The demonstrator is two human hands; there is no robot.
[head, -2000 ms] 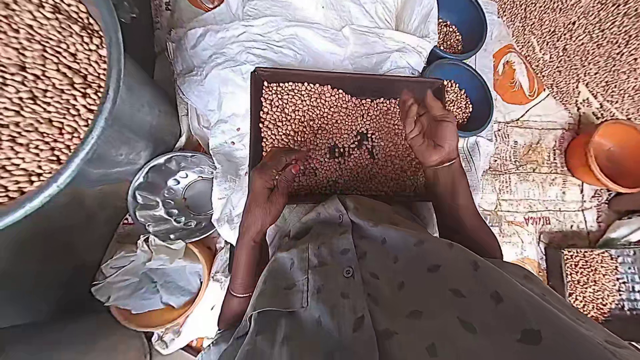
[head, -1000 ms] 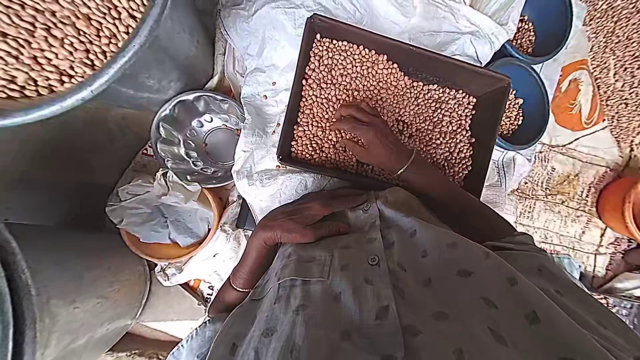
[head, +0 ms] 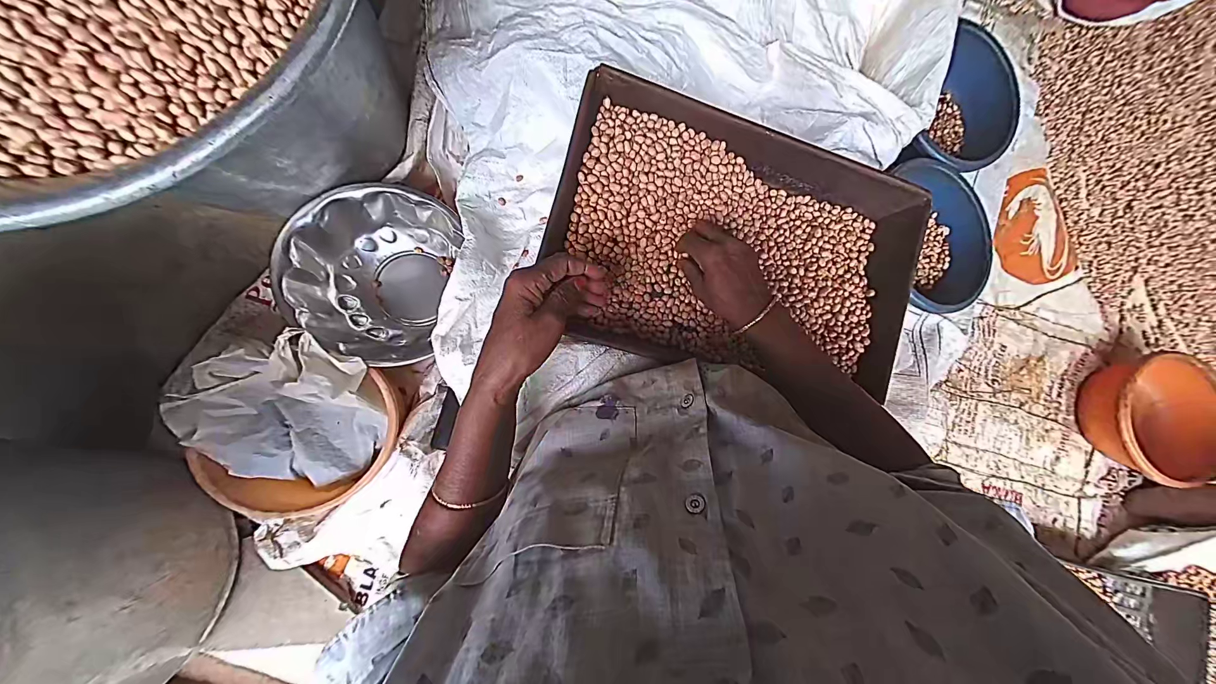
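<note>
A dark rectangular tray lies tilted to the view on a white woven sack, close to my body. Shelled peanuts cover most of its floor, with bare strips along the far and right walls. My left hand is at the tray's near left corner, its thumb and fingers brought together; whether something small is between them cannot be told. My right hand rests palm down over the middle of the peanuts, fingers curled into them, their tips partly hidden.
A large metal pot full of peanuts stands upper left. Below it are a fluted metal pan and an orange basin with crumpled sheeting. Two blue bowls holding peanuts and an orange pot stand at the right, near spread peanuts.
My left hand has moved from my lap, where it lay one second ago, to the tray's left corner. The tray is turned compared with two seconds ago. My right hand is still in the peanuts.
</note>
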